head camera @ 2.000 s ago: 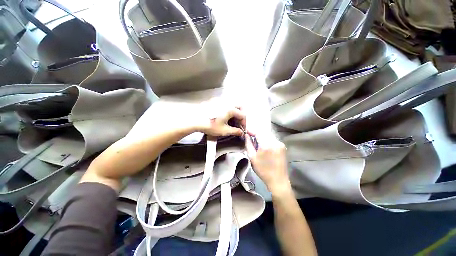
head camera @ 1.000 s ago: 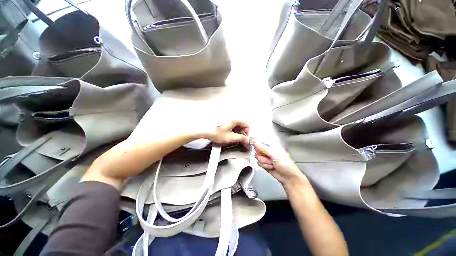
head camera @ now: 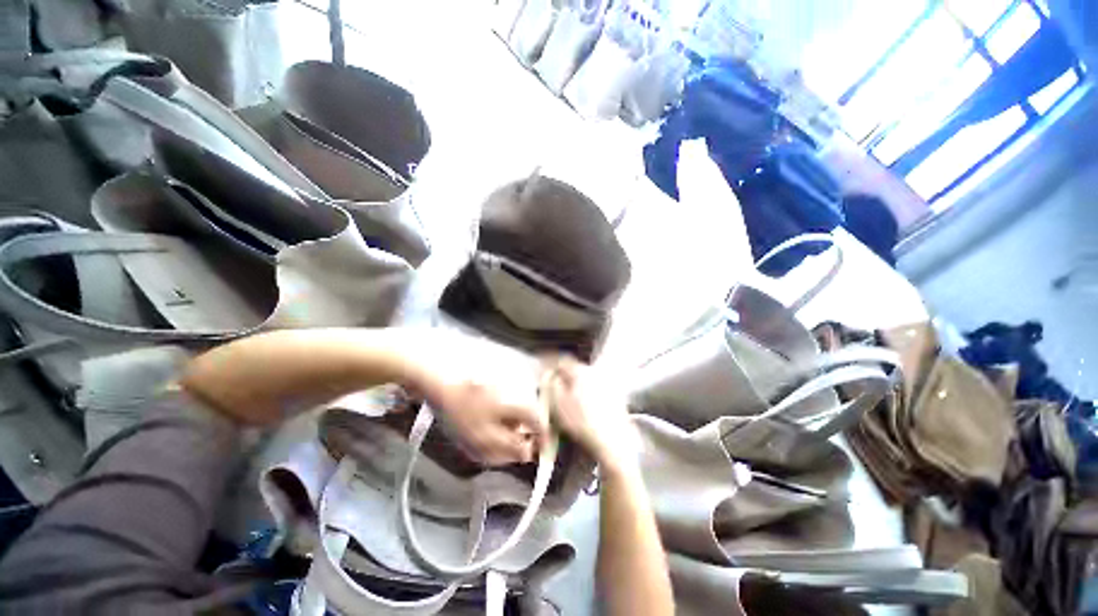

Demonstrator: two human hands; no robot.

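A grey-beige tote bag (head camera: 361,505) lies in front of me, with its pale looped handle (head camera: 428,556) hanging towards me. My left hand (head camera: 488,421) is over the bag's far upper edge, palm down, with its fingers curled near the handle. What lies between these fingertips is too small and blurred to tell. My right hand (head camera: 578,409) is at the right side of the same upper edge, beside the handle's upper end. Its fingertips are blurred and partly hidden, so its hold cannot be told.
An open tote bag (head camera: 554,241) stands just beyond my hands. Similar bags stand at left (head camera: 343,283) and right (head camera: 674,481) on the white worktable. Dark blue piles (head camera: 771,157) lie beyond, with brown leather goods (head camera: 951,421) at right. Windows (head camera: 963,96) are at upper right.
The view has turned and tilted up, bringing the windows and blue piles in. My left hand has curled over more, and my right hand now points upward beside the handle.
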